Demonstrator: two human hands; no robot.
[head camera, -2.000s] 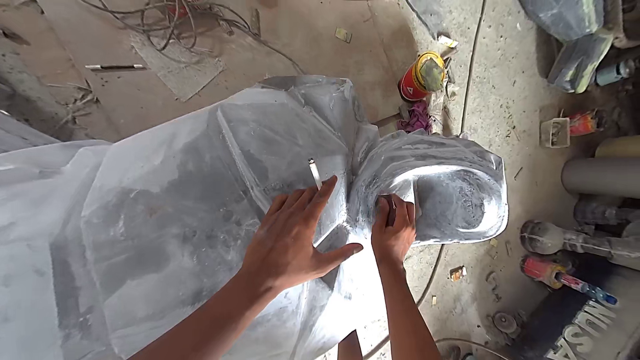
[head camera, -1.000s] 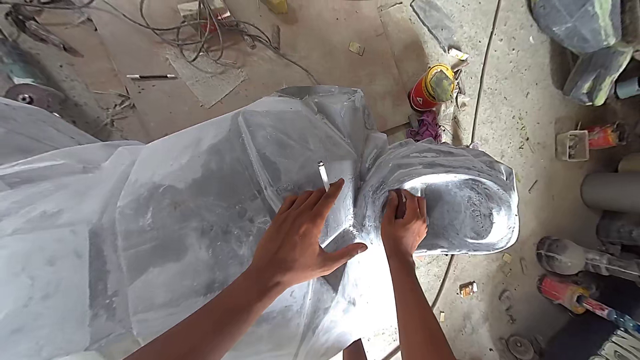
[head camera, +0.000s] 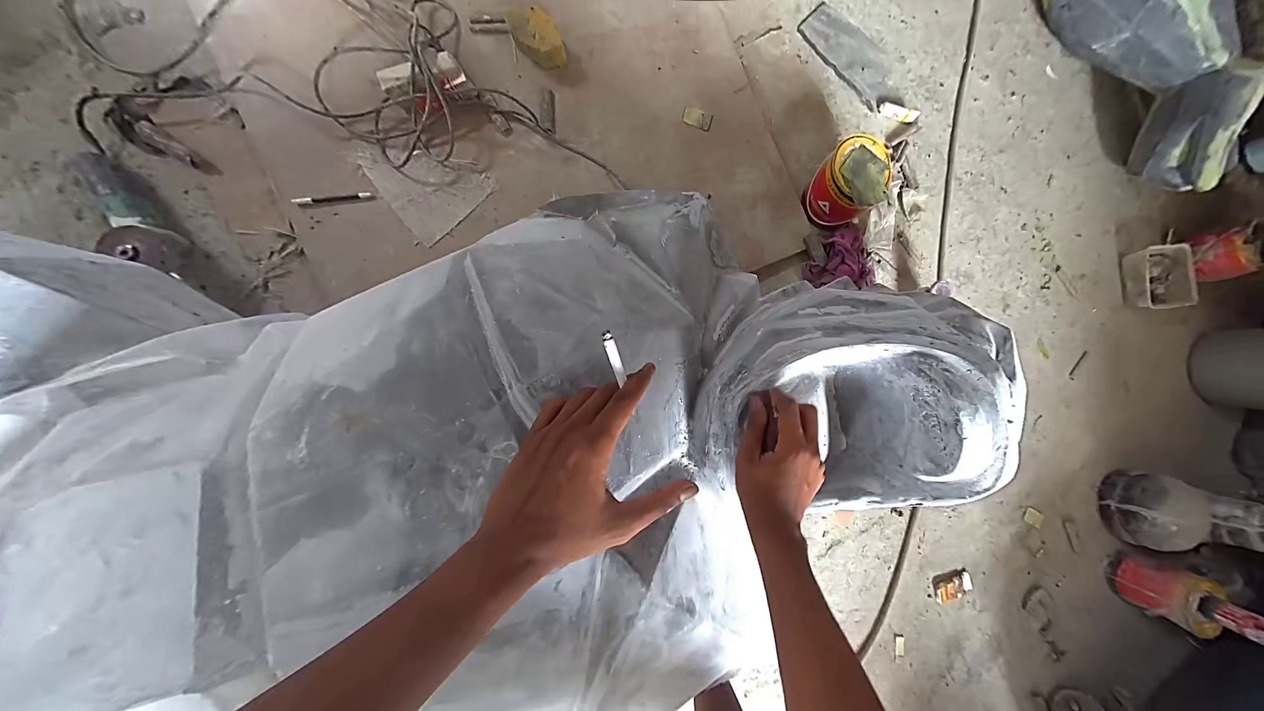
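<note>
A large grey faceted sculpture (head camera: 375, 425), dusty and smoothed, stretches from the left edge to a rounded end with an oval hollow (head camera: 899, 425). My left hand (head camera: 573, 484) lies on it with fingers spread, and a white cigarette (head camera: 613, 357) sticks out beyond its index finger; whether the fingers grip it is unclear. At the near edge of the hollow, my right hand (head camera: 780, 459) presses a small dark brown sanding piece (head camera: 771, 423) against the surface, its exact kind partly hidden by the fingers.
Tangled cables (head camera: 420, 99), a marker pen (head camera: 333, 198) and an angle grinder (head camera: 133, 217) lie beyond the sculpture. A red and yellow can (head camera: 839, 183) stands beside a purple cloth (head camera: 841, 259). At the right are a small white container (head camera: 1159, 276) and dusty cylinders.
Both hands stay at much the same places on the sculpture, the right one still on the small dark piece. The view has shifted, showing more of the grinder at the left.
</note>
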